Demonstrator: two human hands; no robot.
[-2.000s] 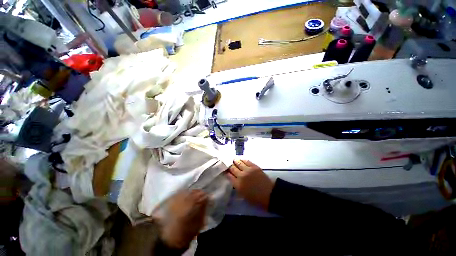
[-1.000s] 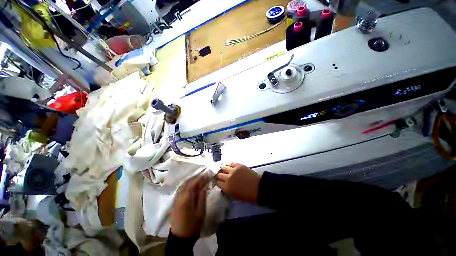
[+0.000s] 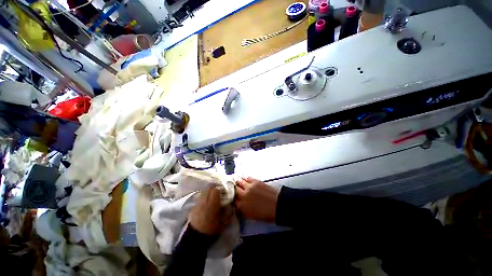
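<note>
A cream garment piece [image 3: 175, 207] lies crumpled on the machine bed, left of and below the needle area. My left hand [image 3: 209, 211] grips a bunched part of it. My right hand [image 3: 256, 199] pinches the fabric edge just below the presser foot [image 3: 230, 163]. The hands are close together, with gathered cream fabric between them. Their fingertips are partly hidden by cloth. The white sewing machine head [image 3: 345, 89] stretches from above the hands to the upper right, its black panel lit.
A large cream fabric heap [image 3: 108, 143] lies to the left. Behind the head are a brown board [image 3: 253, 40], dark thread cones with pink tops [image 3: 320, 35] and a blue-and-white disc [image 3: 296, 10]. Orange loops [image 3: 479, 145] hang at the right edge.
The view has shifted and tilted since the oldest frame. My left hand has moved up beside my right hand, and the fabric between them is now bunched and lifted.
</note>
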